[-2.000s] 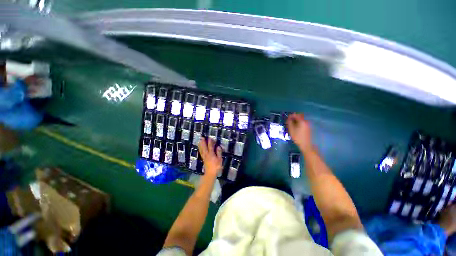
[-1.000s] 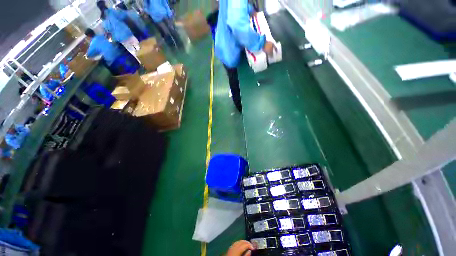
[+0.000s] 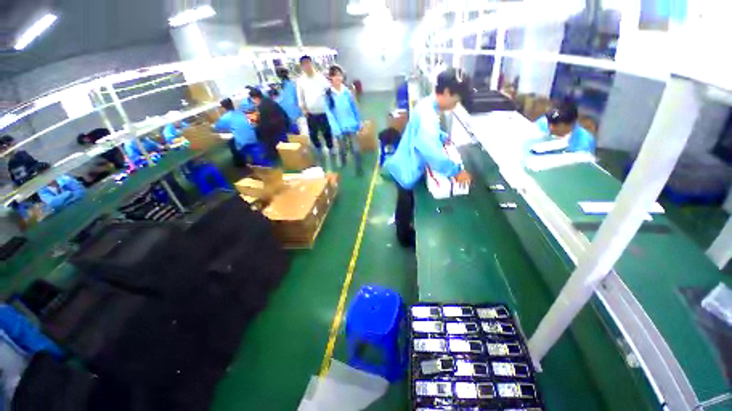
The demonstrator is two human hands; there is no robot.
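Note:
A black phone tray (image 3: 473,359) lies on the green bench in the lower middle, cut off by the bottom edge. It holds rows of small mobile phones (image 3: 464,345) with silver-white and dark faces. Neither of my hands is in the picture.
A blue plastic stool (image 3: 376,329) stands left of the tray, with a white sheet (image 3: 345,388) beside it. Dark stacked trays (image 3: 176,313) fill the left floor. Brown cartons (image 3: 301,210) stand beyond. A person (image 3: 419,152) handles white boxes (image 3: 446,185) at the bench. A slanted white post (image 3: 614,225) rises right.
The view has swung up from the bench to the hall. Both hands worked over the tray and loose phones, then only a fingertip showed at the tray's edge; now neither shows.

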